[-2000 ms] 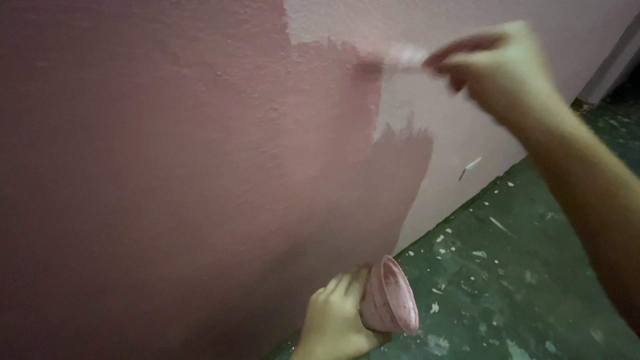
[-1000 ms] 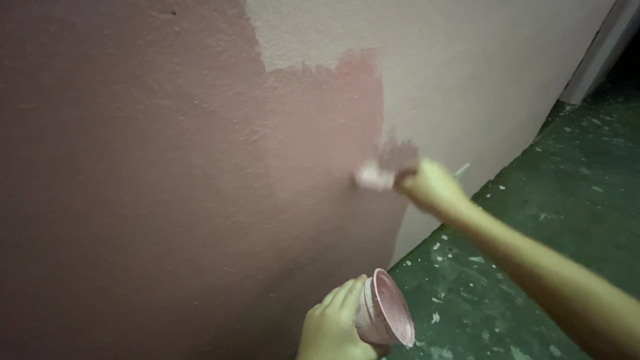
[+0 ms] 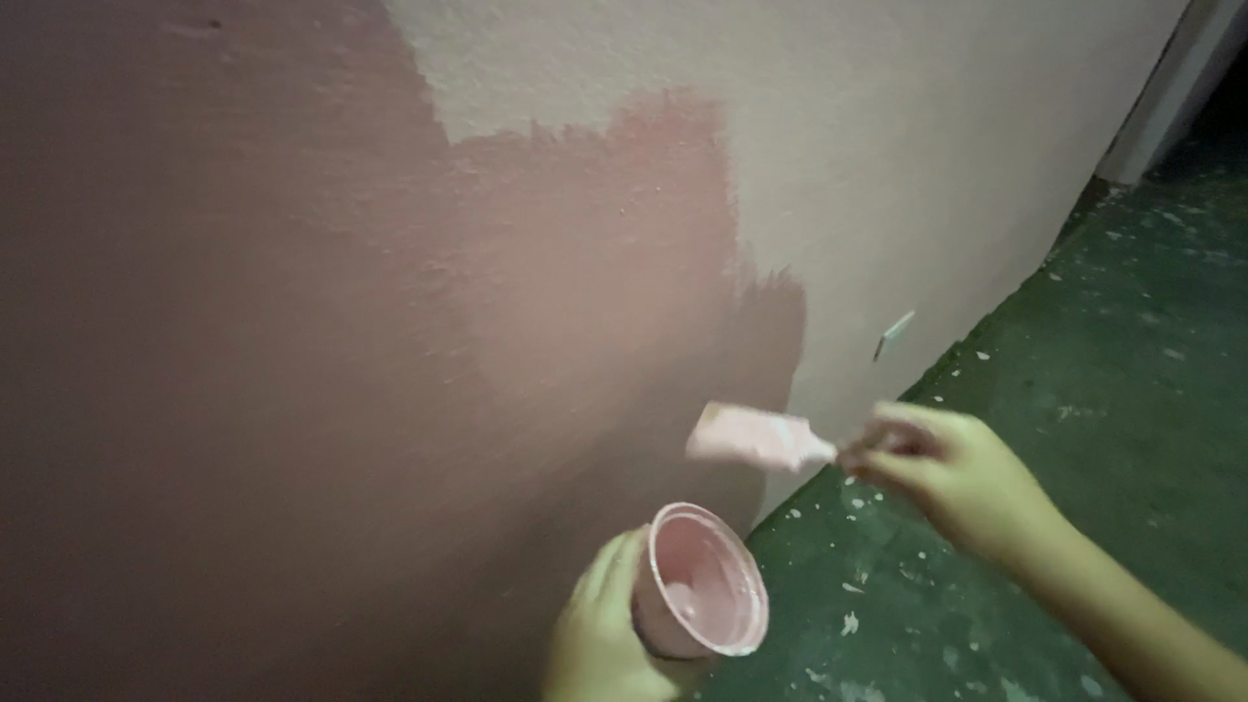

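My right hand [image 3: 936, 468] grips a paintbrush [image 3: 760, 437] by its handle; the pink-coated bristle end points left, above the cup. Whether the bristles touch the wall I cannot tell. In my left hand [image 3: 609, 624], at the bottom, is a plastic cup [image 3: 707, 585], tilted so its mouth faces me, with pink paint inside and on its rim. Behind both stands a wall with a darker pink painted area [image 3: 585, 263] on the left and a paler area [image 3: 926, 127] on the right. The edge between them is ragged.
A green floor [image 3: 1121, 390] spotted with pale specks runs along the wall's foot on the right. A small pale, thin piece [image 3: 894, 334] shows low on the wall. A light-coloured upright post or frame [image 3: 1160, 97] stands at the upper right, beside a dark area.
My right hand has come down from high on the wall with the brush, which is now near the cup. My left hand still holds the cup, whose mouth now faces me more.
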